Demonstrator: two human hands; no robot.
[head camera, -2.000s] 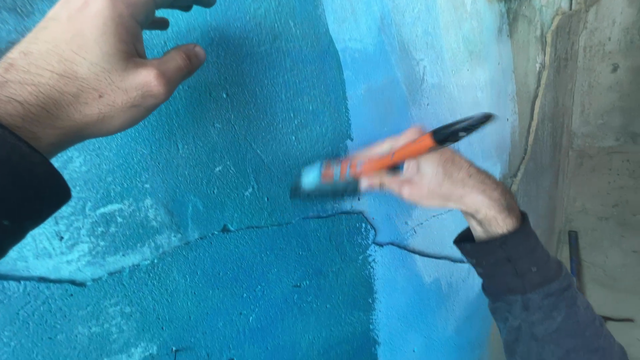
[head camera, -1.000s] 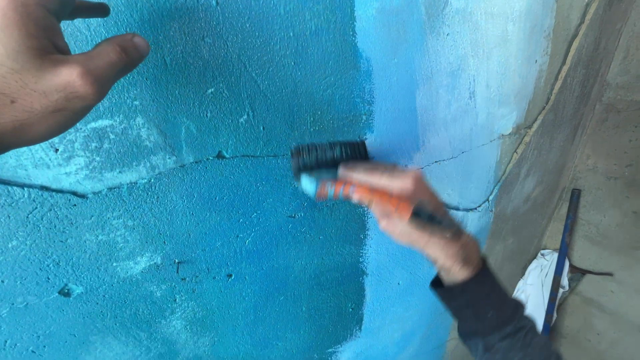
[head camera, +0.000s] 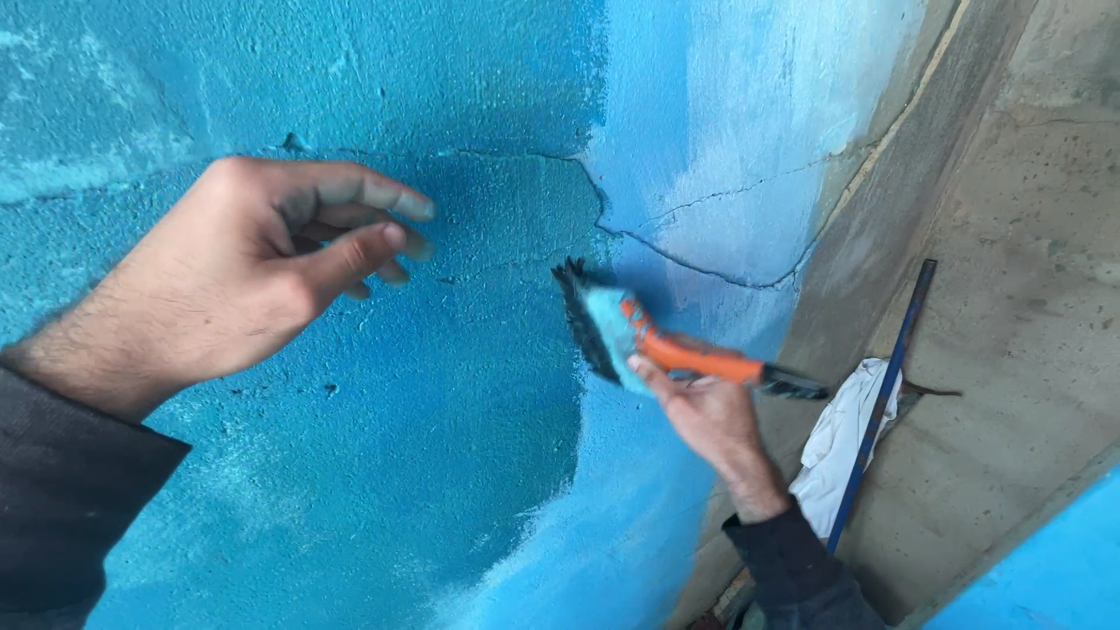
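My right hand (head camera: 713, 420) grips a wide paintbrush (head camera: 691, 354) by its orange and black handle. Light blue paint coats the brush's head, and its dark, splayed bristles are at the wall (head camera: 455, 367), along the border between teal and lighter blue paint. My left hand (head camera: 289, 254), fingers loosely curled and apart, holds nothing; it is in front of the teal part, left of the brush. Whether its fingertips touch the wall cannot be told. Above the brush, a thin crack (head camera: 682, 260) crosses both colours.
Bare grey concrete (head camera: 1015, 332) borders the painted wall on the right. A blue bar (head camera: 884, 402) lies over a crumpled white cloth (head camera: 840, 446) there, beside a thin brown rod or twig (head camera: 936, 391). A bright blue surface (head camera: 1041, 560) shows at the bottom right corner.
The brush has swung round: its bristles, across the crack a second ago, are now below it at the colour border. My left hand has come in from the upper left. The view has shifted.
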